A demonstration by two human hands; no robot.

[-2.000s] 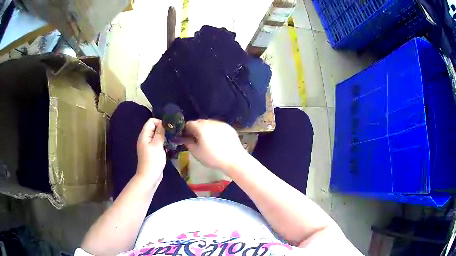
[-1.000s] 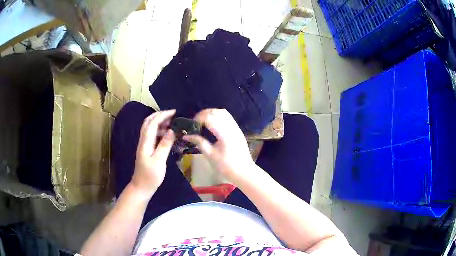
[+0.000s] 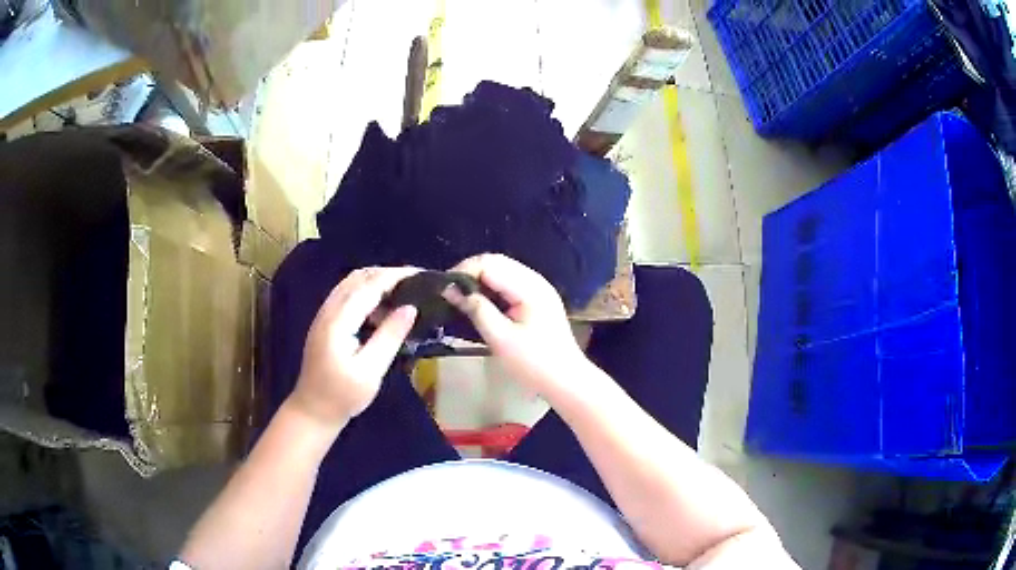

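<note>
A small dark olive-brown pouch (image 3: pixel 432 303) is held over my lap, between both hands. Its lower edge shows a thin pale line and dark cloth. My left hand (image 3: pixel 354 334) grips its left side, thumb on the face. My right hand (image 3: pixel 515 317) grips its right side, thumb on the upper right of the face. Fingers hide both ends and the back. Beyond the hands, a heap of unturned navy-black pieces (image 3: pixel 479 178) lies on a wooden chair (image 3: pixel 616 298).
An open cardboard carton (image 3: pixel 189 334) stands at the left with dark contents. A blue plastic bin (image 3: pixel 858 301) is at the right, and a blue slatted crate (image 3: pixel 836 61) at the upper right. A red stool (image 3: pixel 487 436) shows between my legs.
The pouch has turned from an upright hold to lying wide between both hands, and the round gold dot is no longer visible. The heap's left side has changed shape and spreads out more.
</note>
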